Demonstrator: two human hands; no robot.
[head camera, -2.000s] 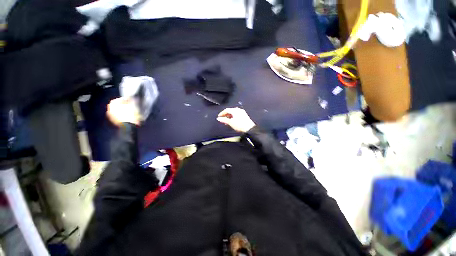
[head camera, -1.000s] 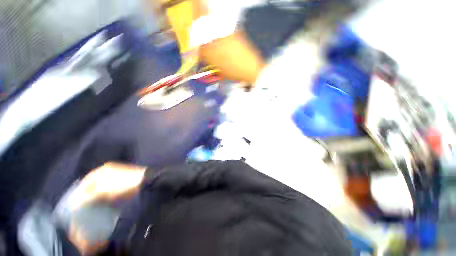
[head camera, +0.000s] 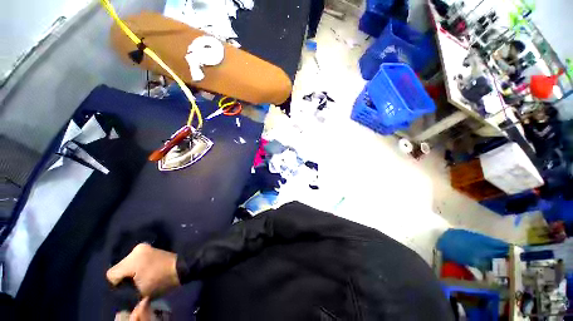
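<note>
My right hand is at the lower left of the view, its fingers closed on a small dark cloth piece. My left hand is just below it, mostly cut off by the bottom edge, with its fingers against the same piece. A pale grey patch shows beside the left fingers; what it is cannot be told. A small black cloth pile lies on the navy table just beyond the right hand, hard to tell from the dark surface.
The steam iron rests on the table, its yellow hose crossing the tan sleeve board. Scissors lie near it. Black panels with pale pieces lie at left. A white roll is on the board. Blue crates stand on the floor.
The view has swung to the right, showing more floor and crates. My hands, apart two seconds ago with pale cloth in the left, are now together at the dark piece.
</note>
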